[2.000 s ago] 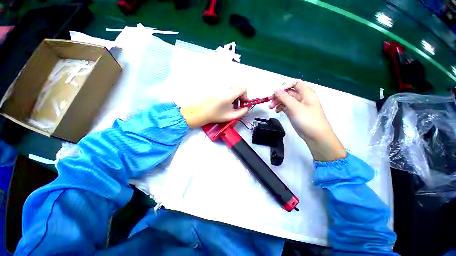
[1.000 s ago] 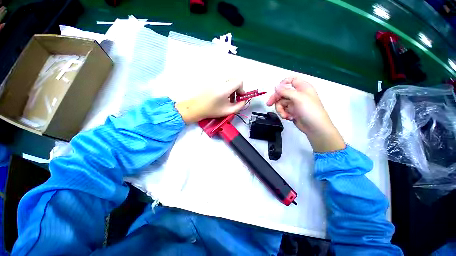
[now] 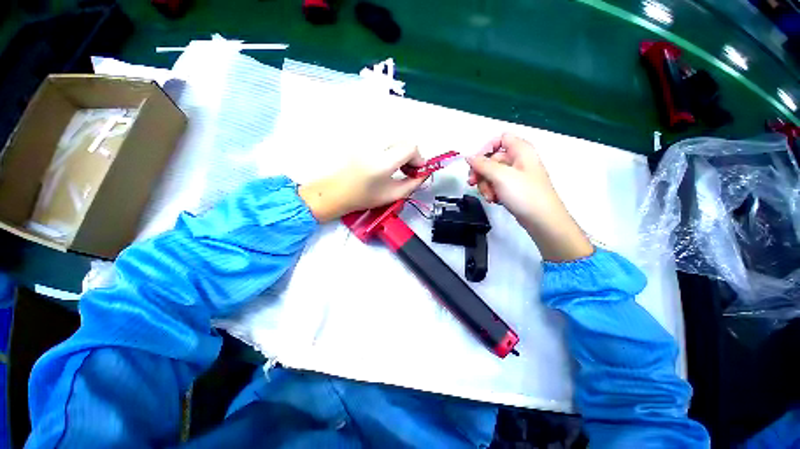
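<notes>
My left hand (image 3: 373,182) holds a small red strip (image 3: 436,163) between thumb and fingers, above the head end of the handle. My right hand (image 3: 507,168) has thumb and fingertips pinched beside the strip's free end; a small pale, thin piece seems to be at the fingertips. The red-and-black handle assembly (image 3: 445,285) lies slanting on the white foam sheet, its red head (image 3: 373,221) partly under my left hand. The black arm (image 3: 461,224) lies right of the head, with thin wires between them.
A brown cardboard box (image 3: 140,171) with pale strips stands at left. A crumpled clear bag (image 3: 724,219) lies at right. The green conveyor (image 3: 509,61) behind carries more red-and-black units (image 3: 674,83) and a loose black piece (image 3: 378,21). The foam sheet (image 3: 351,307) lies under the work.
My right hand first let go of the red strip and drew away, then came back near its end with the pale piece. Units on the conveyor shifted left in view; the camera view shifted slightly.
</notes>
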